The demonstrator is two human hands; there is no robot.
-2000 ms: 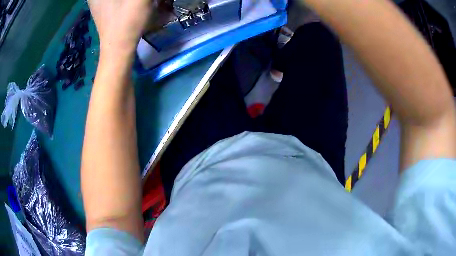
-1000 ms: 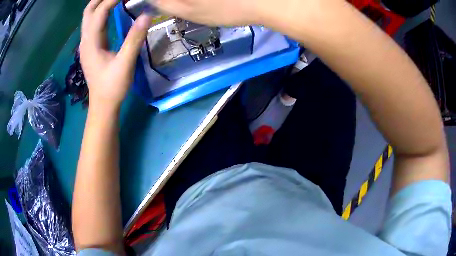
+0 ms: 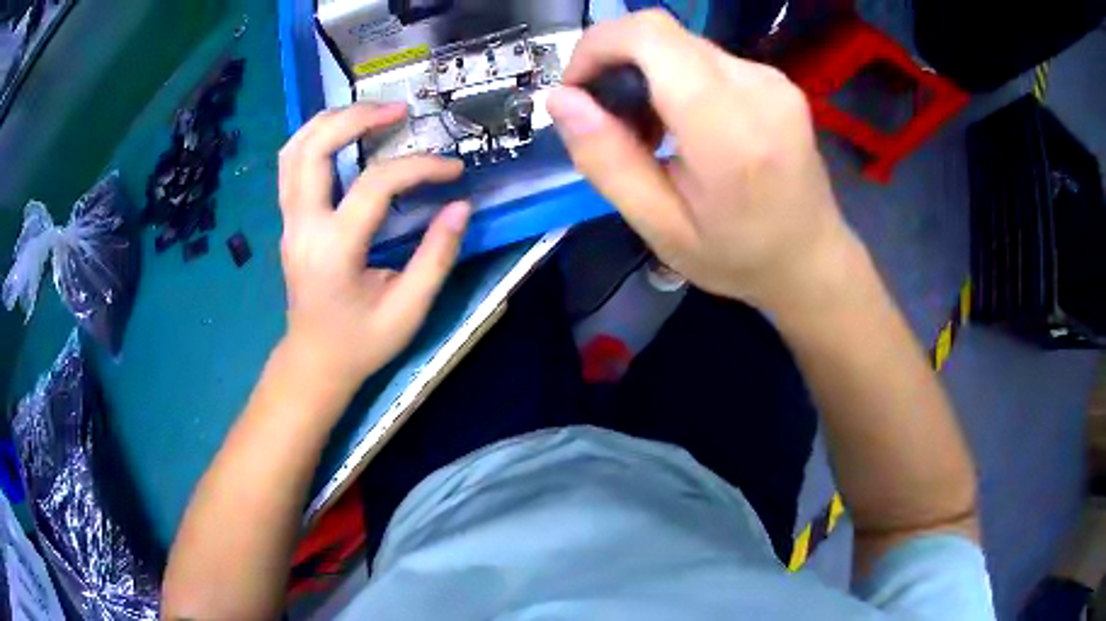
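The silver-white machine housing [image 3: 364, 36] lies in the blue tray [image 3: 509, 224] at the top centre. A metal mechanism with a mounting plate [image 3: 488, 69] and small screws sits on it, beside a yellow label [image 3: 392, 58]. My right hand [image 3: 716, 158] grips a short dark handle, which looks like a hand screwdriver [image 3: 625, 95], just right of the mechanism; its shaft cannot be made out. My left hand [image 3: 364, 231] is at the housing's lower left, fingers spread and bent, fingertips by the mechanism's left side. I see nothing held in it.
Small black parts [image 3: 188, 164] lie in a pile on the green mat at left, with knotted bagged parts [image 3: 91, 261] nearer. The pale bench edge [image 3: 418, 388] runs diagonally. A red stool [image 3: 867, 97], a black crate [image 3: 1037, 224] and yellow-black floor tape are at right.
My right hand has drawn back to the mechanism's right side and now shows a dark handle. My left hand has moved down and right onto the housing's front. The view shows more of the machine.
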